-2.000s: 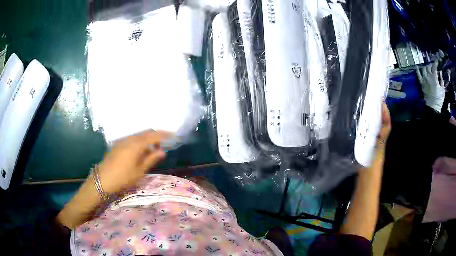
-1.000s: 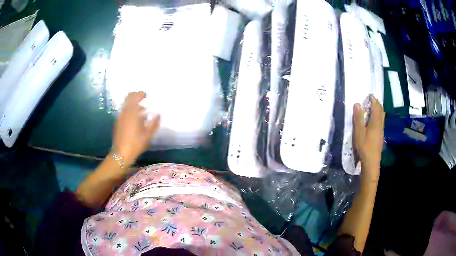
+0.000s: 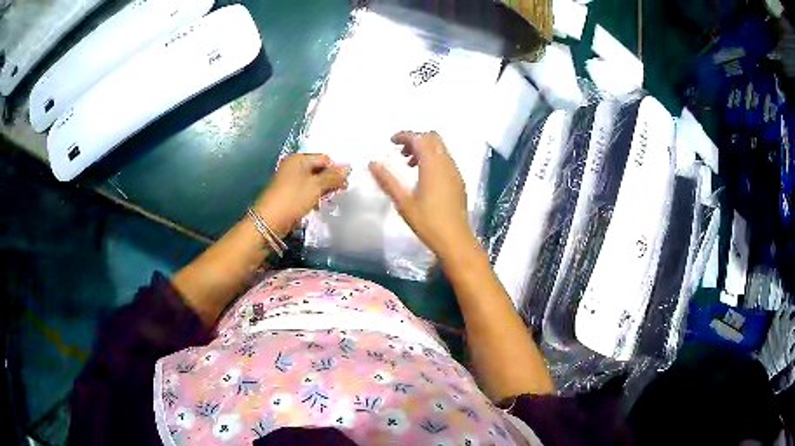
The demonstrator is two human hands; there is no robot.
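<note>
A stack of poly bags (image 3: 375, 96), whitish with a small dark printed mark, lies on the bench in front of me. My left hand (image 3: 307, 187) is over its left near part, fingertips together; whether they pinch the film is unclear. My right hand (image 3: 427, 187) is over the middle of the stack, thumb and fingers apart, with nothing seen in it. Bagged units (image 3: 626, 235) lie side by side under shiny film to the right. Bare white laminator units (image 3: 157, 87) lie at the upper left.
Loose white foam pieces (image 3: 614, 65) lie behind the bagged units. A brown carton edge (image 3: 530, 17) shows at the top. Blue printed boxes (image 3: 728, 324) are at the far right. The bench's front edge (image 3: 166, 222) runs below the bare units.
My right hand has left the bagged units and moved left over the bag stack. My left hand has stayed at the stack. The view has turned, so things sit further right.
</note>
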